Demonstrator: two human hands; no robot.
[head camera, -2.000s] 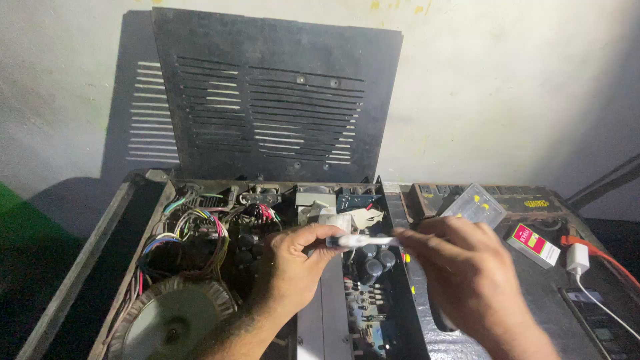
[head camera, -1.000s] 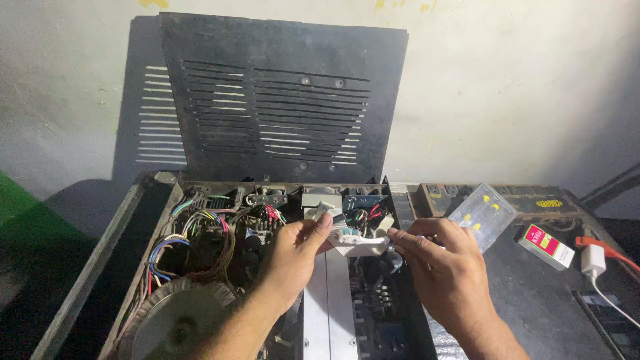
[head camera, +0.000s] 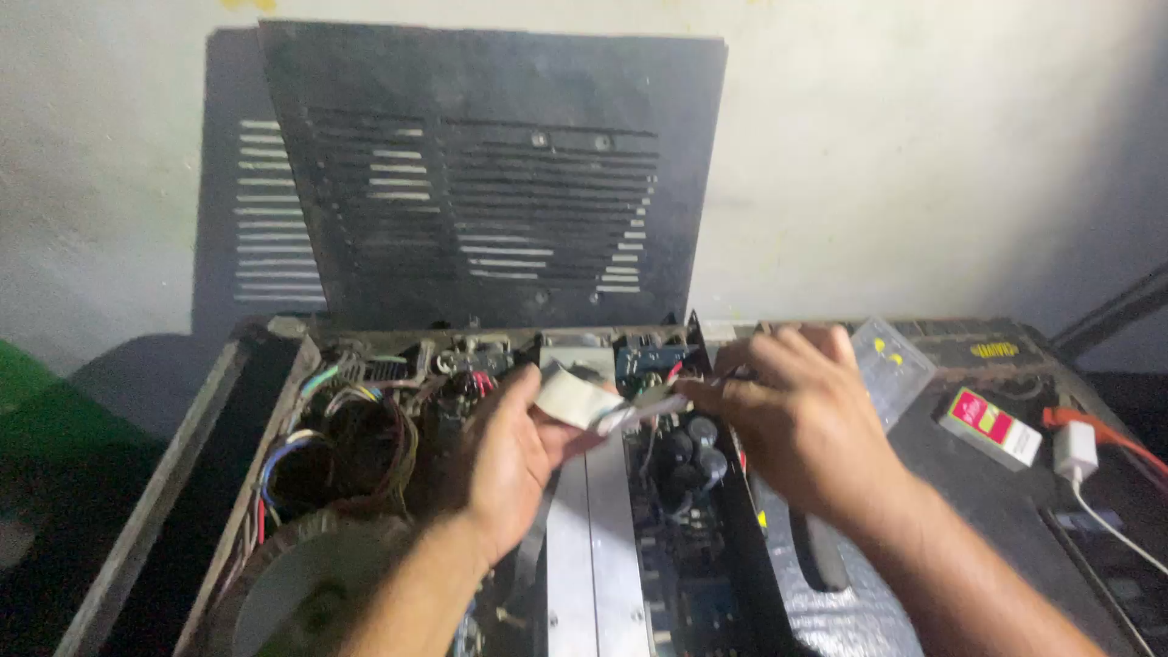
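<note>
My left hand (head camera: 516, 447) holds a piece of white paper or cloth (head camera: 575, 399) above the middle of an opened amplifier-like chassis. My right hand (head camera: 794, 411) pinches the right end of a thin, pale strip-like item (head camera: 643, 411), blurred, whose left end meets the white piece at my left fingers. Below lie a long silver metal heatsink or bar (head camera: 589, 557), a circuit board with black capacitors (head camera: 698, 456), bundles of coloured wires (head camera: 392, 438) and a large round toroidal transformer (head camera: 310, 584).
A black slotted metal cover (head camera: 493, 182) leans on the wall behind. On the right are a clear plastic box (head camera: 890, 370), a small red and white box (head camera: 990, 427), a white adapter with cable (head camera: 1075, 449), an orange cord (head camera: 1109, 443) and a black handle (head camera: 821, 552).
My right hand has moved up and away from the body since one second ago. The white piece at my left hand now shows as a broader flap.
</note>
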